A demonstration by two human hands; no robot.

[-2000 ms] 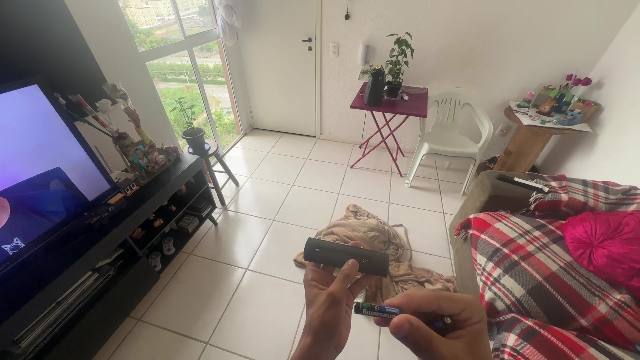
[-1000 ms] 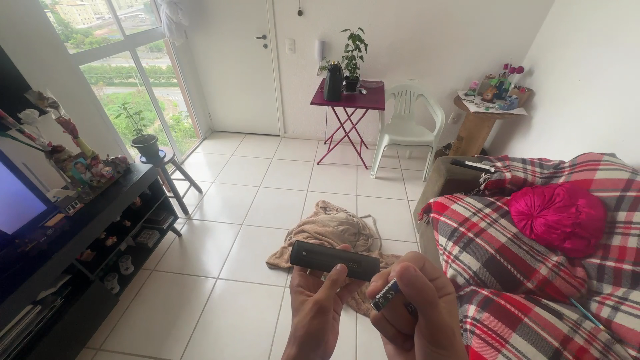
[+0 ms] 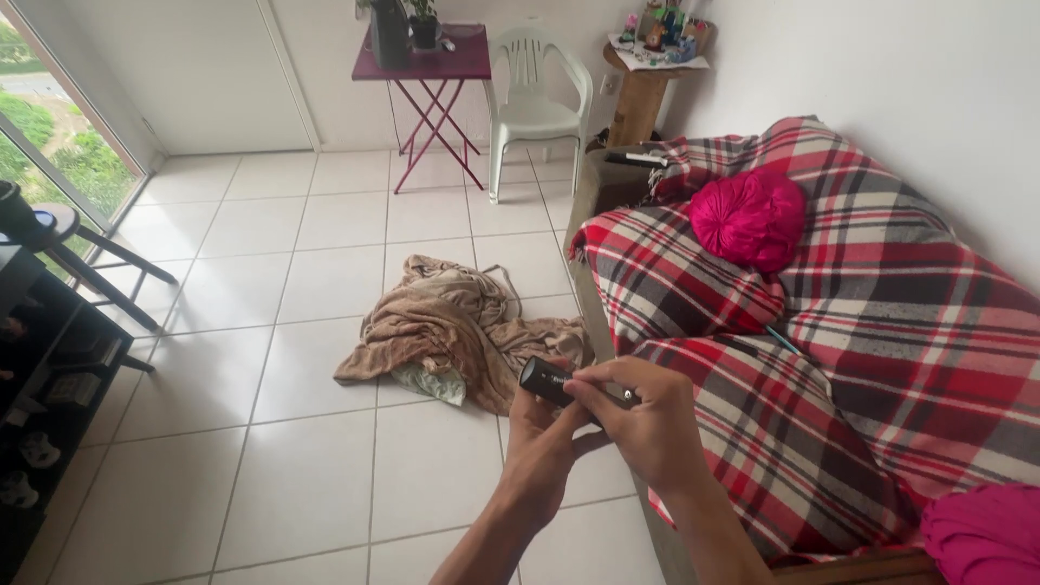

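My left hand [image 3: 540, 455] is closed around a slim black device [image 3: 546, 382], probably a remote control, which it holds tilted above the floor. Against the device's right part rest the fingertips of my right hand [image 3: 650, 422]. A small shiny metal end of a battery [image 3: 629, 395] shows beside the right fingers; the rest of it is hidden by them. Beyond the hands, a crumpled brown blanket [image 3: 439, 325] lies on the tiles.
To the right stands a sofa under a plaid throw [image 3: 877, 349], with a pink round cushion [image 3: 749, 219] on it. A purple folding table [image 3: 422, 63] and a white plastic chair [image 3: 540, 110] are at the back. A wooden stool [image 3: 106, 268] and black shelf unit [image 3: 61, 390] stand left.
My right hand has moved from beside the black device onto its right part, bringing the battery against it. The device is now tilted differently. The view has turned down and right.
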